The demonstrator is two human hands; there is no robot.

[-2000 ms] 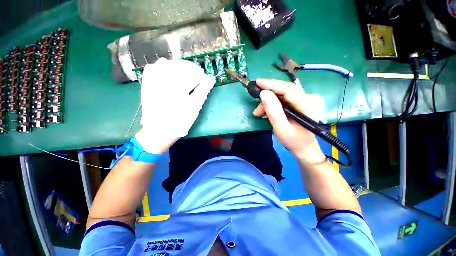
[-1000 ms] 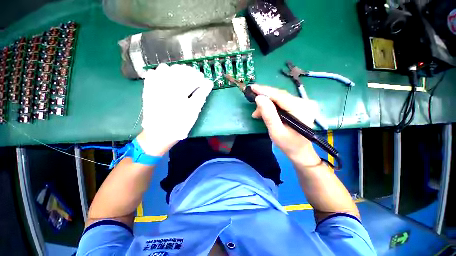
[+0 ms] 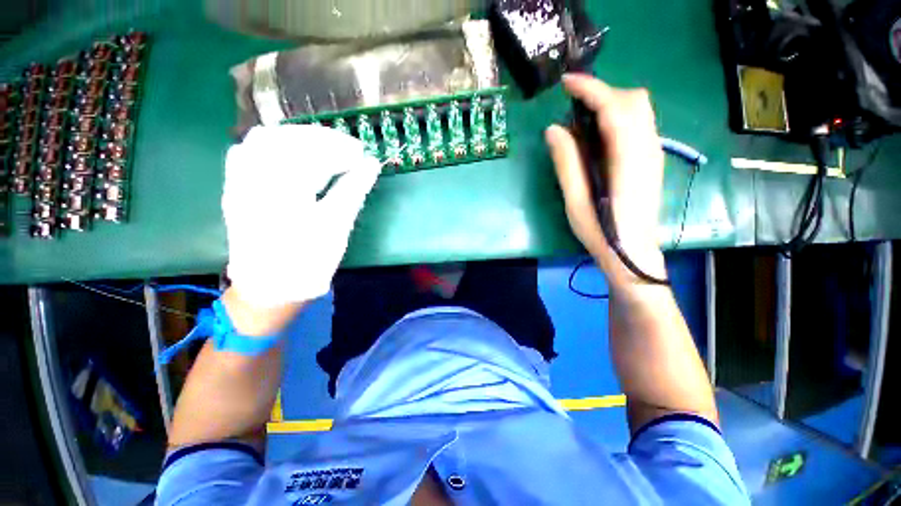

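A green PCB panel strip [image 3: 435, 136] lies on the mat against the dull grey board rest [image 3: 370, 79]. My left hand [image 3: 291, 208], in a white glove with a blue wrist strap [image 3: 229, 329], covers the strip's left end. Its fingertips pinch a thin solder wire [image 3: 388, 158] that sticks out over the boards. My bare right hand [image 3: 617, 173] holds the black soldering iron [image 3: 591, 148] to the right of the strip, just below the black dross box [image 3: 538, 40]. The iron's tip is hard to make out near the box.
Waiting PCB panels [image 3: 79, 133] lie at far left. Cutters with a blue-white handle [image 3: 682, 150] are mostly behind my right hand. A black soldering station with a yellowish sponge [image 3: 764, 99] and hanging cables [image 3: 814, 198] is at right. The grey fume hood [image 3: 336, 12] is at the top.
My right hand has moved the iron from the strip up and right to the black box, now covering much of the cutters. My gloved left hand has shifted left and down, uncovering more boards.
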